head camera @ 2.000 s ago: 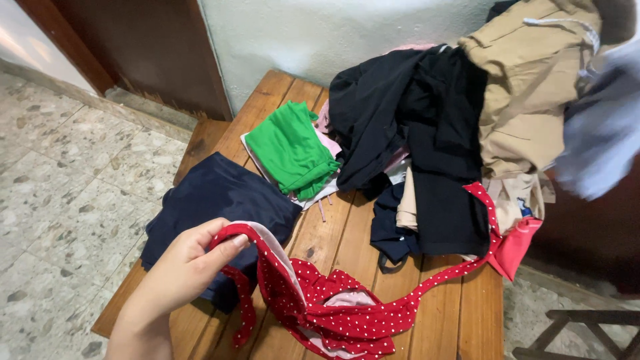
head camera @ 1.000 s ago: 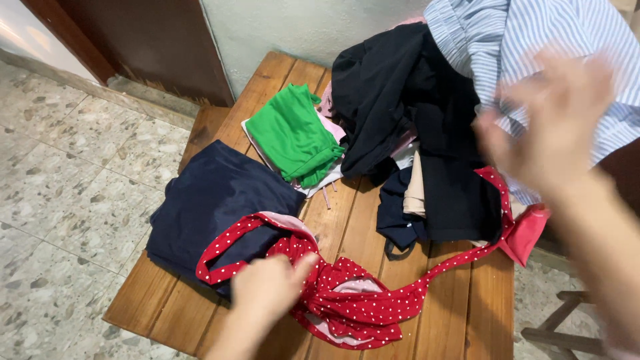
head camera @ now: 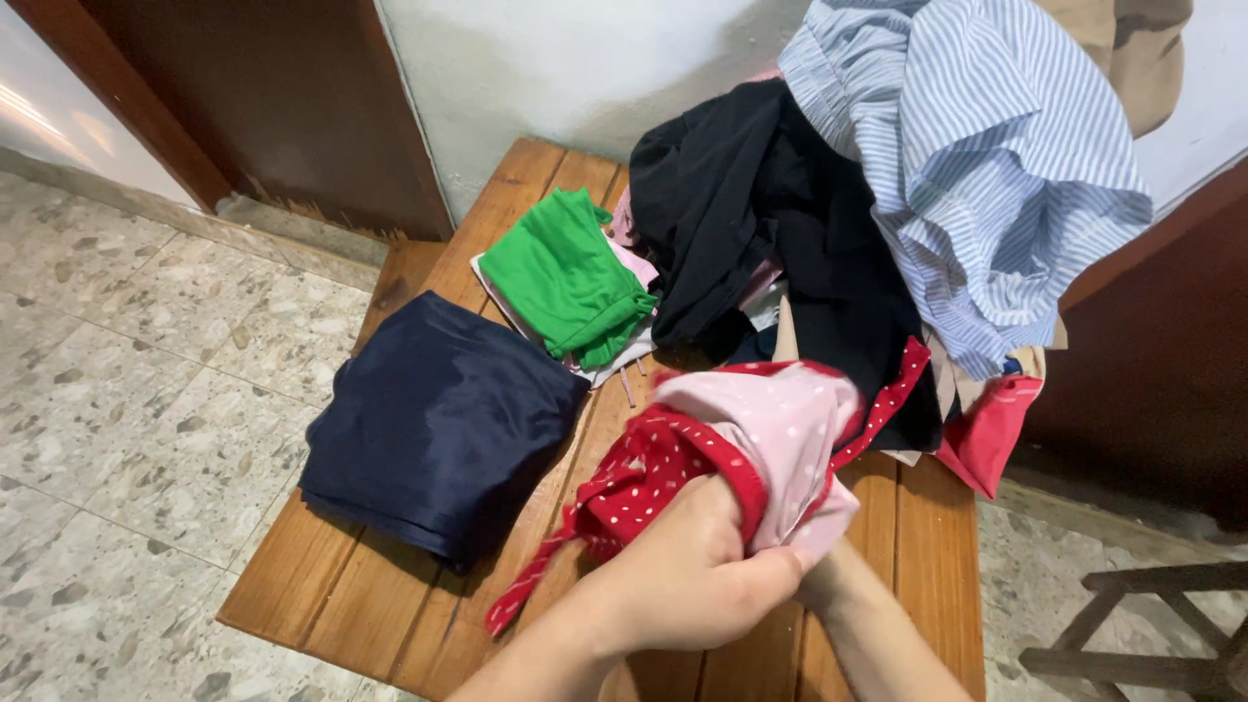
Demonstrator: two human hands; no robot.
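A red polka-dot garment with a pale pink lining [head camera: 780, 414] is bunched up above the slatted wooden table [head camera: 936, 546]. My left hand [head camera: 697, 565] grips it from the left, fingers inside the fabric and thumb on the pink lining. Crossing behind at the lower right, my right hand [head camera: 824, 575] is mostly hidden by the left hand and the cloth, so its hold cannot be made out. One red strap hangs down at the left; another runs up over the black garment [head camera: 838, 253]. Folded navy cloth [head camera: 439, 419] lies left of my hands.
Folded green cloth [head camera: 561, 273] rests on pink and white pieces near the wall. A blue-and-white striped garment [head camera: 994, 146] tops the pile at the right, with tan cloth [head camera: 1150, 58] behind it and coral-red cloth [head camera: 990, 429] below. A wooden stool [head camera: 1141, 624] stands at lower right.
The red dotted garment, spread on the table earlier, is now gathered up with its pink lining outward. My right hand has come from the striped garment at the right to beside my left hand.
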